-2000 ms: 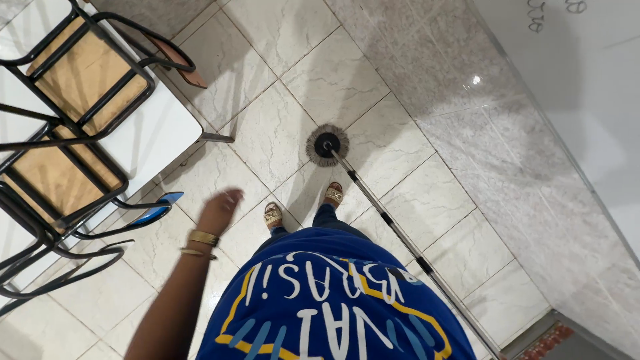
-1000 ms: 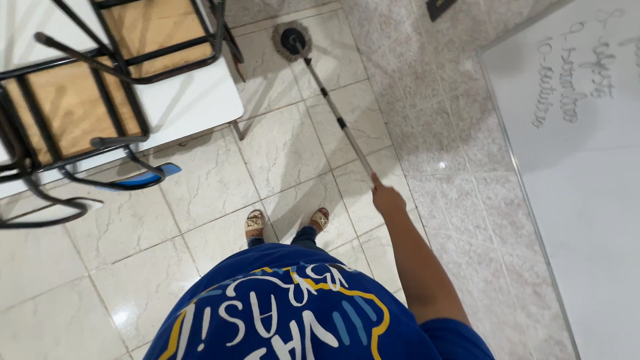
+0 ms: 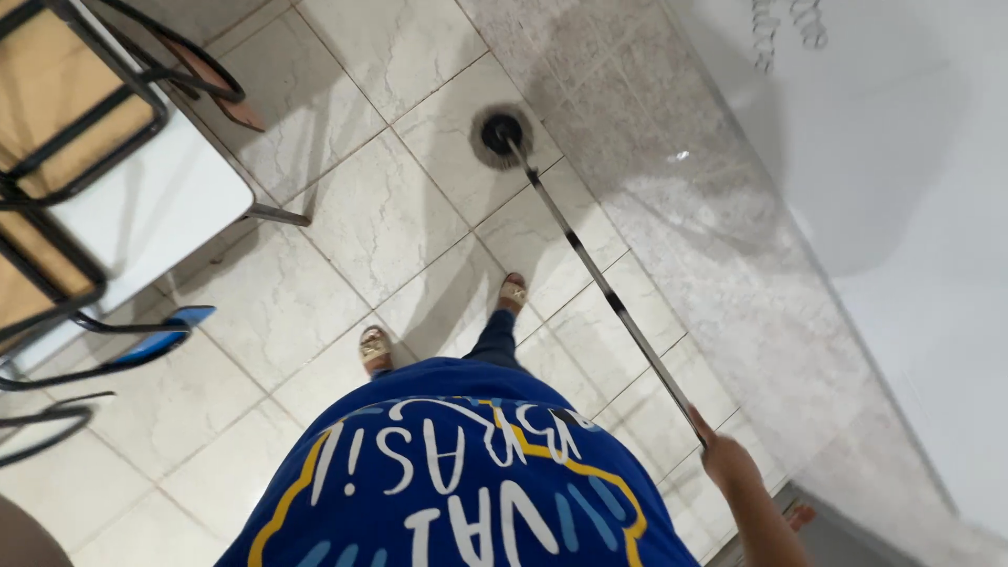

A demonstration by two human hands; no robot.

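My right hand [image 3: 728, 461], low on the right, is closed around the upper part of a metal mop handle [image 3: 606, 291]. The handle runs up and left to a round mop head [image 3: 502, 135] with a black centre and greyish fringe, which rests on the tiled floor [image 3: 409, 260] near the wall. My left hand is out of view; only a blurred part of that arm [image 3: 27, 535] shows in the lower left corner. My sandalled feet stand on the tiles between the table and the handle.
A white table [image 3: 157, 213] on the left bears upturned chairs [image 3: 71, 110] with black metal frames; its leg [image 3: 279, 214] reaches toward the floor's middle. A blue plastic part [image 3: 169, 331] juts out below. The tiled wall [image 3: 693, 197] and a whiteboard [image 3: 890, 260] with handwriting are on the right.
The mop head has moved from beside the table's far corner toward the wall. Two seconds ago my left hand showed at the left; now only part of that arm does. The view has turned.
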